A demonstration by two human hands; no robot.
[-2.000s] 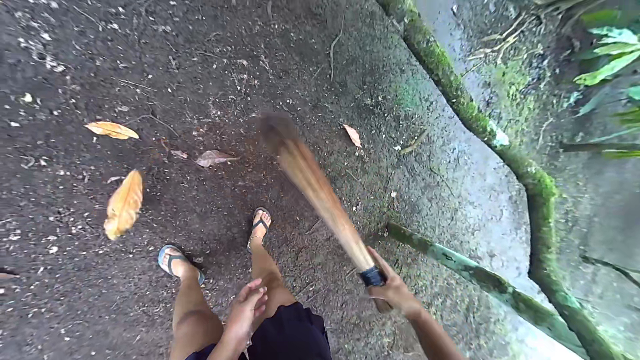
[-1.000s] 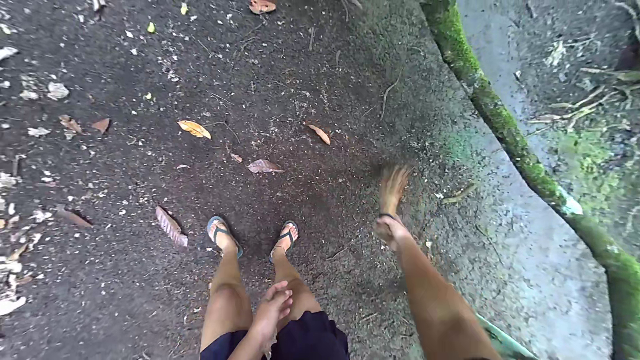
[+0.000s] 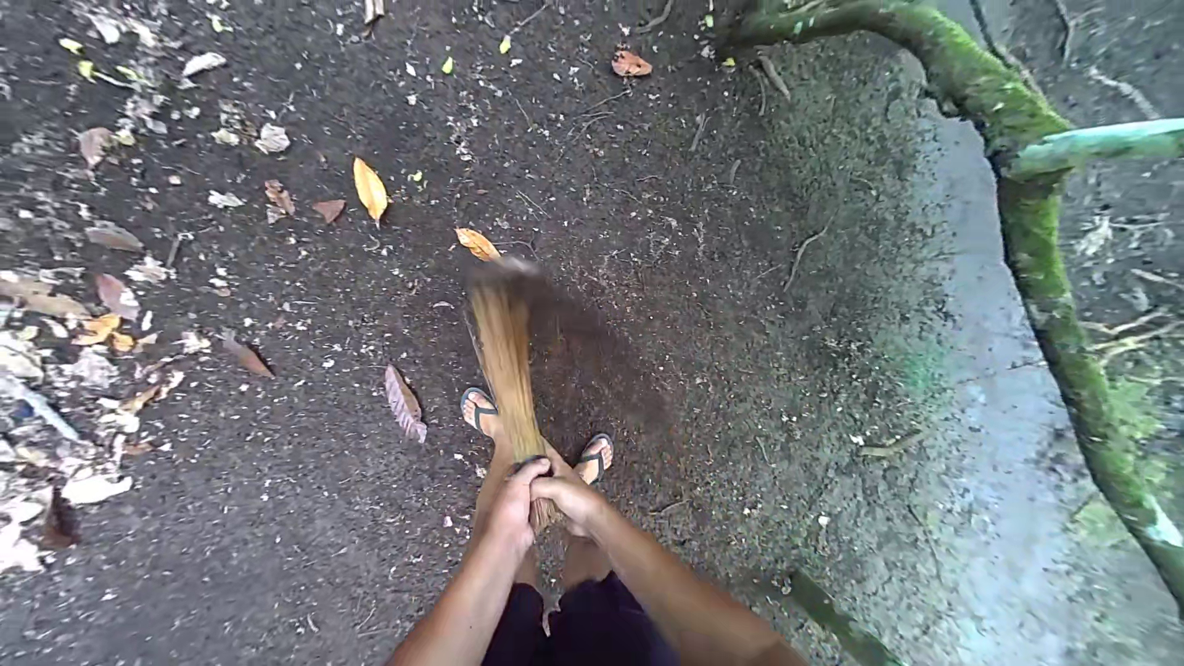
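A stick broom of bundled straw-coloured bristles [image 3: 506,370] points away from my body, its dark far tips blurred over the soil. My left hand [image 3: 518,504] and my right hand [image 3: 566,495] grip its bound near end together, side by side. The broom's tips lie just below a yellow-orange leaf [image 3: 477,244]. Another yellow leaf [image 3: 371,190] rests farther left, and a purplish-brown leaf [image 3: 404,403] lies left of my sandalled feet.
Pale leaf litter [image 3: 92,370] is scattered along the left. On the right, a mossy trunk or root [image 3: 1054,277] curves beside a grey paved strip [image 3: 980,277]. A greenish slat [image 3: 837,618] lies at lower right. My feet in flip-flops [image 3: 595,457] stand close below the broom.
My right hand has moved left with the broom, from out at the right to in front of my legs. My left hand, off the broom before, has taken hold of it too.
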